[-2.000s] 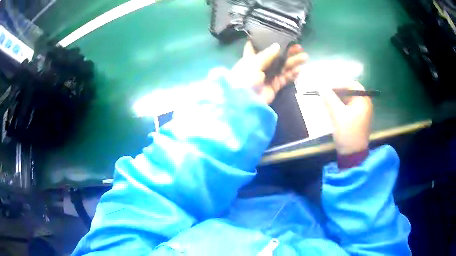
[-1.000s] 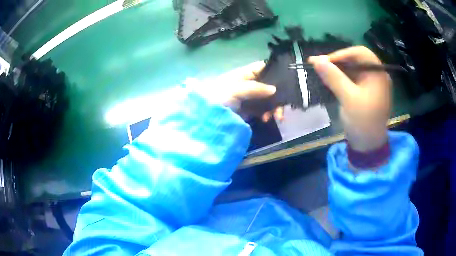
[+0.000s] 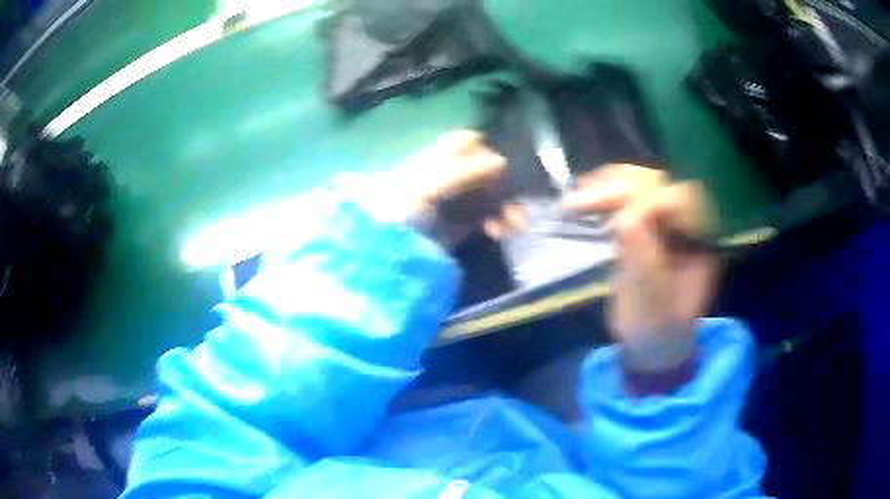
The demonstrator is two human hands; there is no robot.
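Observation:
My left hand holds the left side of a black plastic housing, which is blurred and has a bright strip down its middle. My right hand is at the housing's lower right edge, its fingers closed on dark tweezers, mostly hidden and blurred. Whether the tips carry anything cannot be told. Below the housing, a black sheet with white backing paper lies at the bench's near edge.
Another black housing lies at the back centre on the green bench. A dark heap of parts stands at the left. Shiny black parts are piled at the right. A pale yellow edge borders the bench.
Since two seconds ago, the spread black housing has come between my hands. In the last second my right hand with the tweezers has moved down and left, towards the backing paper.

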